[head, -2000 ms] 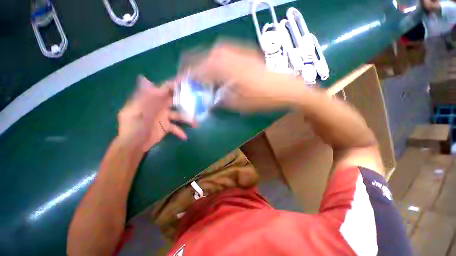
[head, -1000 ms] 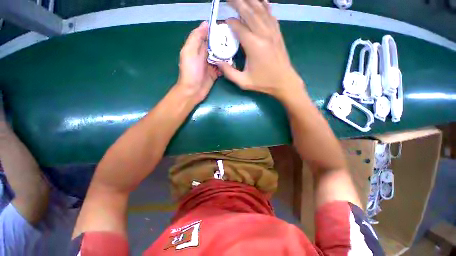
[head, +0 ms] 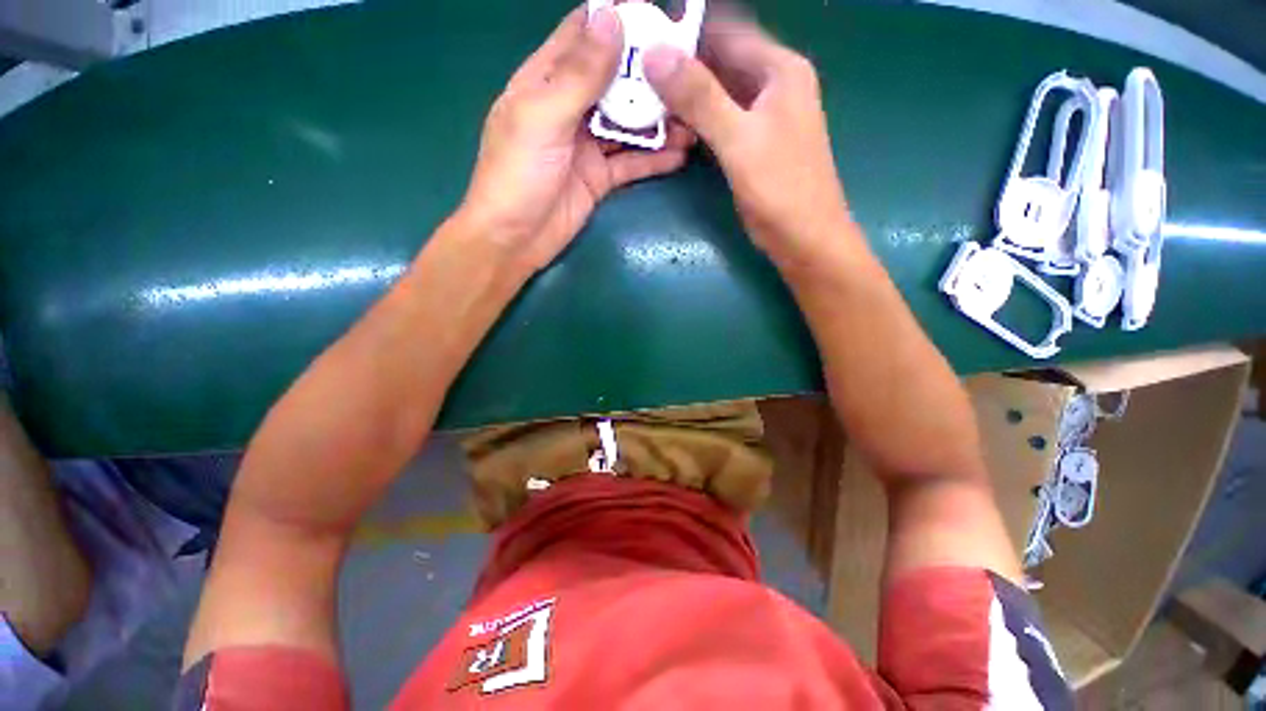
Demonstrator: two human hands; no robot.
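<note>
A white looped housing [head: 635, 100] is held in both hands at the top centre, its round disc facing up and its loop cut off by the top edge. No blue shows on it. My left hand [head: 544, 146] holds its left side and wraps below it. My right hand [head: 761, 118] has the thumb on the disc; its other fingers are blurred and partly hidden at the right side. Several white covers [head: 1034, 211] lie in a loose pile on the green bench top [head: 861, 153] at right.
An open brown carton [head: 1159, 500] with white loops [head: 1076, 486] stands below the bench edge at right. A pale metal rail [head: 208, 28] runs along the top. Another person's arm [head: 39, 535] is at the far left.
Since one second ago, the view has shifted slightly. The right-hand fingers have moved from above the housing to its right side, with the thumb now on the disc.
</note>
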